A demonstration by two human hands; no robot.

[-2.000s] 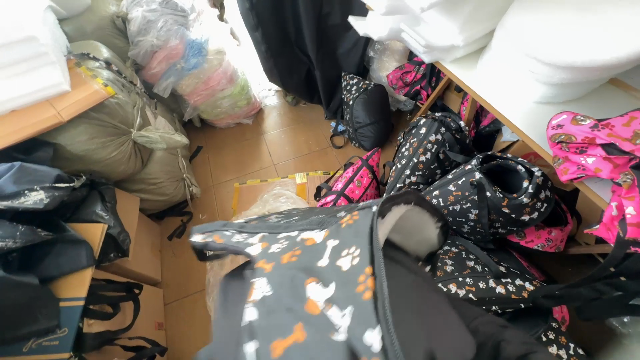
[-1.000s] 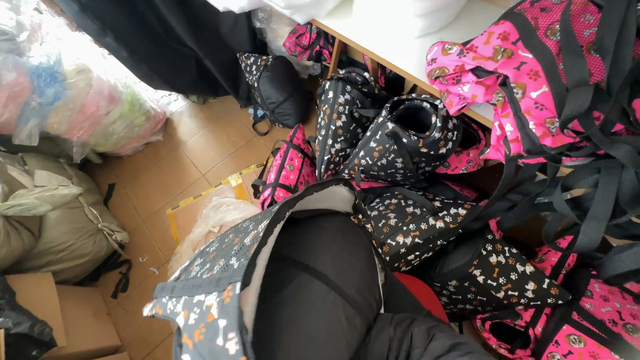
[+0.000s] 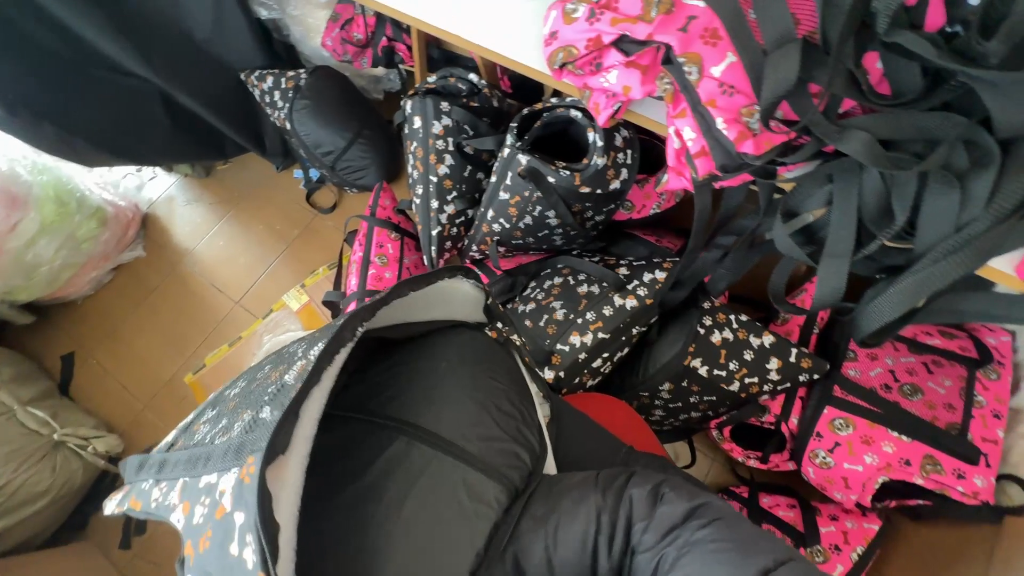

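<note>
A dark fabric pet carrier bag (image 3: 216, 480) with bone and paw prints lies wide at its zipped edge in the lower left, close to the camera. Its pale lining shows, and a black padded piece (image 3: 416, 448) fills the opening. A black puffy sleeve (image 3: 632, 520) reaches to that piece from the bottom right. The hand at its end is hidden, so what it holds cannot be told. My other hand is not in view either. Right beside the bag lie more black printed carriers (image 3: 592, 312).
Black printed carriers (image 3: 552, 184) and pink ones (image 3: 904, 408) are piled at the right. Pink fabric with black webbing straps (image 3: 896, 160) hangs over a white table (image 3: 488, 28). A khaki sack (image 3: 40, 448) and a plastic-wrapped bundle (image 3: 64, 224) stand left on the tiled floor (image 3: 216, 256).
The view has swung to the right. The near carrier has turned so that its opening and the black padded piece inside face the camera; two seconds ago its printed side showed more.
</note>
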